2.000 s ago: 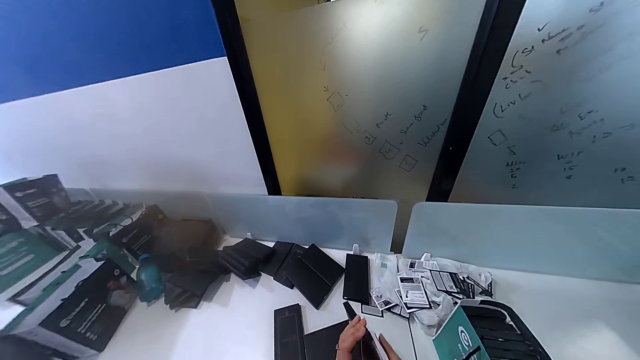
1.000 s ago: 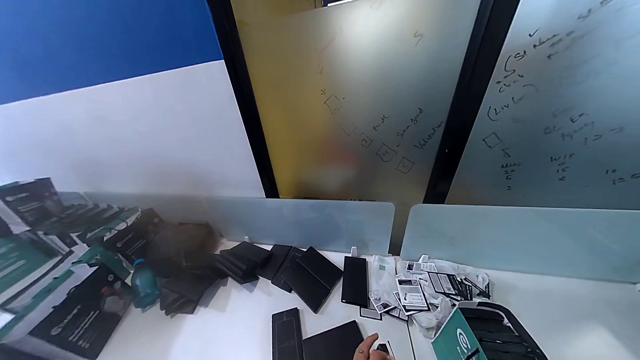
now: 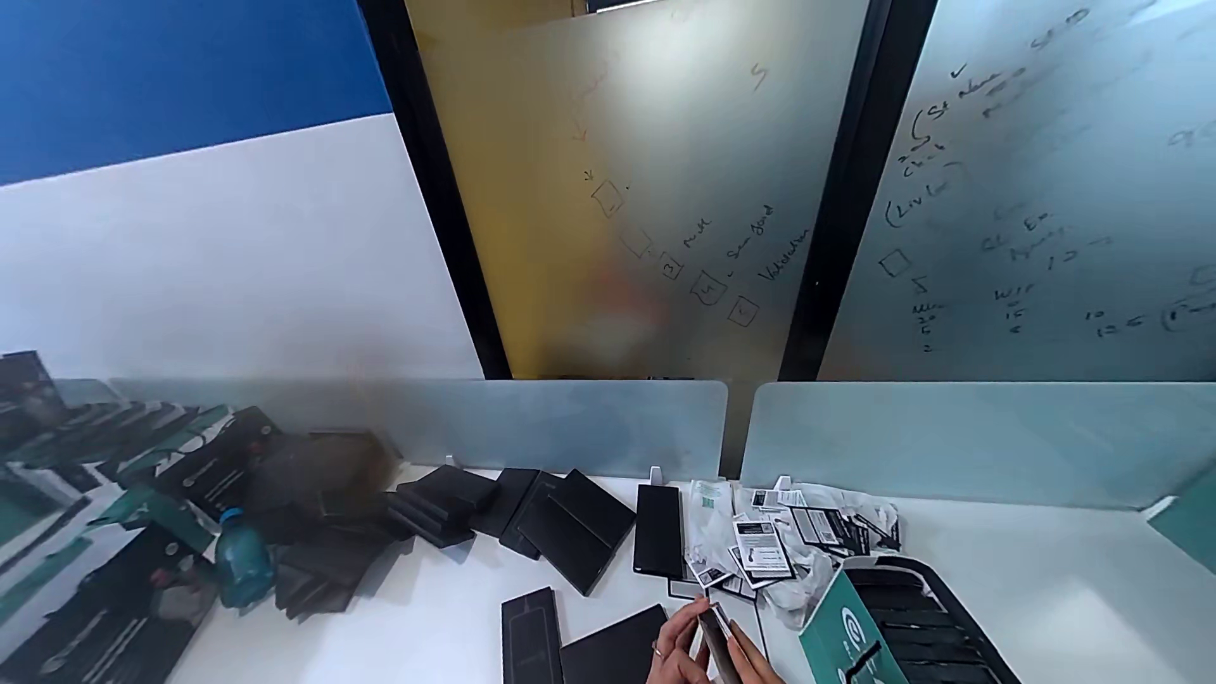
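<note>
At the bottom centre of the head view, my left hand and my right hand hold a thin, dark flat item with a pale edge between them. What it is cannot be told. Left of my hands lie a flat black box piece and a narrower black box part. Beyond them stands a black rectangular box. Printed cards and clear plastic bags lie heaped just past my hands.
A teal carton and a black slotted tray stand at the right. Black boxes lean along the low frosted divider. On the left are a blue-green bottle and stacked black and green cartons.
Both hands now show at the bottom edge around the dark flat item; one second ago only part of one hand was visible there. The boxes, cards and tray have not plainly moved.
</note>
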